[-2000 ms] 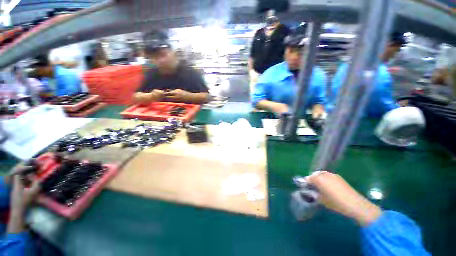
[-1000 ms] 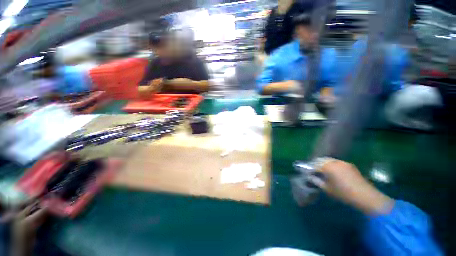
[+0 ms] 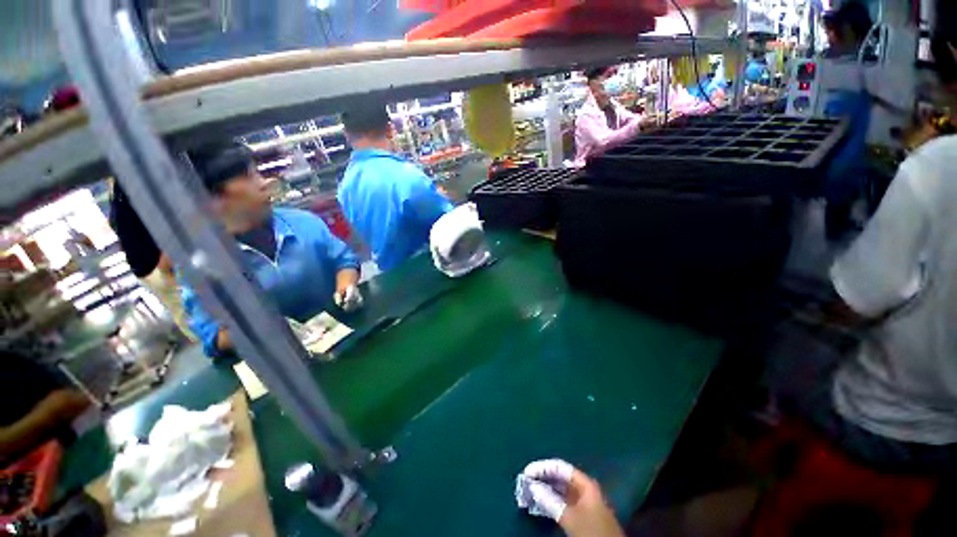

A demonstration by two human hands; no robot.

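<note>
My right hand (image 3: pixel 575 501) is at the bottom centre, partly cut off by the lower edge. Its fingers have white coverings and are curled around a small crumpled white cloth (image 3: pixel 537 497), held over the green bench. Whether anything else is under the fingers is hidden. A small bottle (image 3: pixel 338 501) with a pale label and dark top stands at the foot of the metal post, apart from my hand. My left hand is not in view.
Metal post (image 3: pixel 247 304) rises at left. White cloth heap (image 3: pixel 173 462) lies on cardboard (image 3: pixel 250 488). White fan-like device (image 3: pixel 460 241) stands at the back of the green bench (image 3: pixel 462 388). Black compartment trays (image 3: pixel 672 231) are stacked right. People sit opposite; one in white is at right.
The view has swung right, bringing the black trays in and taking the red tray of dark parts at near left out. My right hand is off the bottle, which stands by the post.
</note>
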